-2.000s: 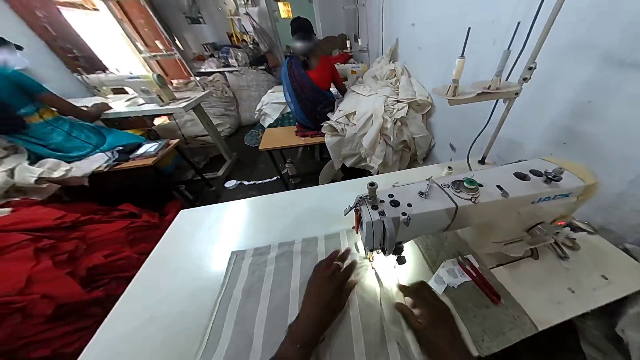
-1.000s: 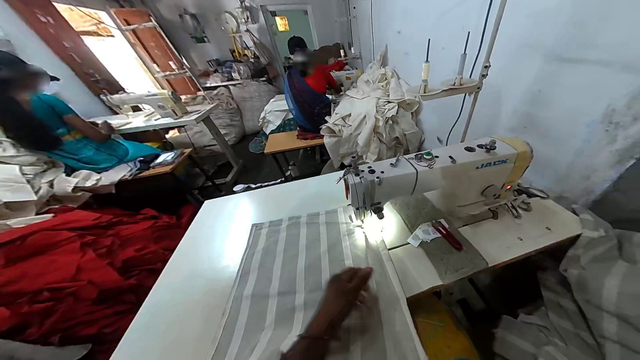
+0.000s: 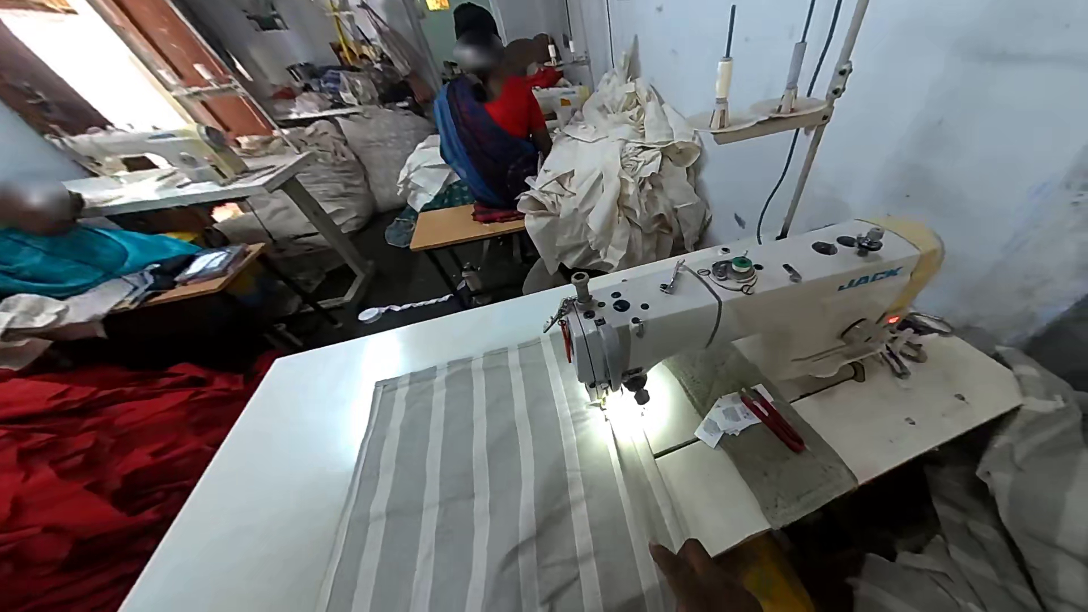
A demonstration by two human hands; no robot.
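Observation:
Grey cloth with pale stripes (image 3: 476, 476) lies flat across the white sewing table, its right side running up to the lit needle area (image 3: 605, 404) of the industrial sewing machine (image 3: 765, 289). My right hand (image 3: 705, 578) is at the bottom edge of the view, its fingertips at the cloth's right edge; the rest of the hand is cut off, and whether it grips the cloth is unclear. My left hand is out of view. Right of the needle, red-handled thread snips (image 3: 773, 419) and white paper labels (image 3: 729, 418) rest on a grey fabric pad (image 3: 799, 480).
More striped cloth (image 3: 1041, 459) hangs at the far right. Red cloth (image 3: 102, 459) is heaped left of the table (image 3: 246, 484). A thread stand (image 3: 769, 119) rises behind the machine. Two people (image 3: 501, 127) sit at other machines beyond, near a pile of cream cloth (image 3: 620, 178).
Both hands were on the cloth two seconds ago. The left hand, on the cloth one second ago, has left the view; the right hand has come back in at the bottom.

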